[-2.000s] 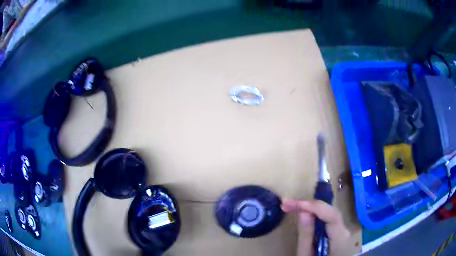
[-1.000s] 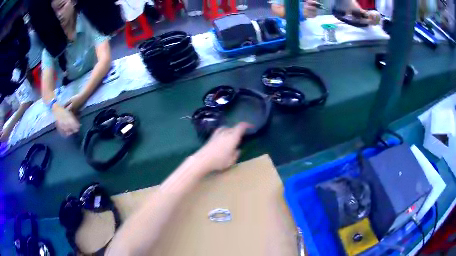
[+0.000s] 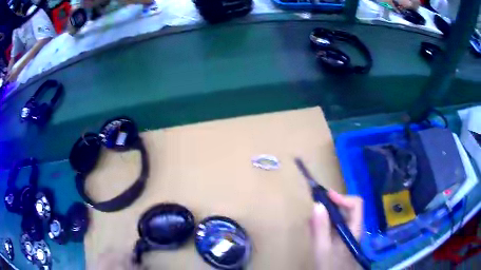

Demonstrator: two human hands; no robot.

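My right hand point(image 3: 337, 227) holds the dark pen-like soldering iron point(image 3: 337, 217), its bare tip pointing up-left above the cardboard. A black headphone set lies at the front of the cardboard. Its left cup point(image 3: 166, 225) is dark and rounded; its right cup point(image 3: 223, 243) is open and shiny with a white rectangle inside. My left hand point(image 3: 113, 259) is blurred and cut off by the bottom edge, beside the left cup's headband end; its grip is unclear. A silvery solder wire coil point(image 3: 265, 162) lies on the cardboard point(image 3: 211, 174).
Another headphone set point(image 3: 117, 203) lies at the cardboard's left edge. The blue tray point(image 3: 348, 174) at right holds a yellow sponge point(image 3: 398, 209) and grey-black box point(image 3: 440, 158). More headphones point(image 3: 340, 55) lie on the green line point(image 3: 211, 68). Silver-centred discs point(image 3: 42, 205) are at far left.
A hand was on a headphone set on the green line; that set is gone from there. A set now lies at the cardboard's front. My right hand is back in view with the iron.
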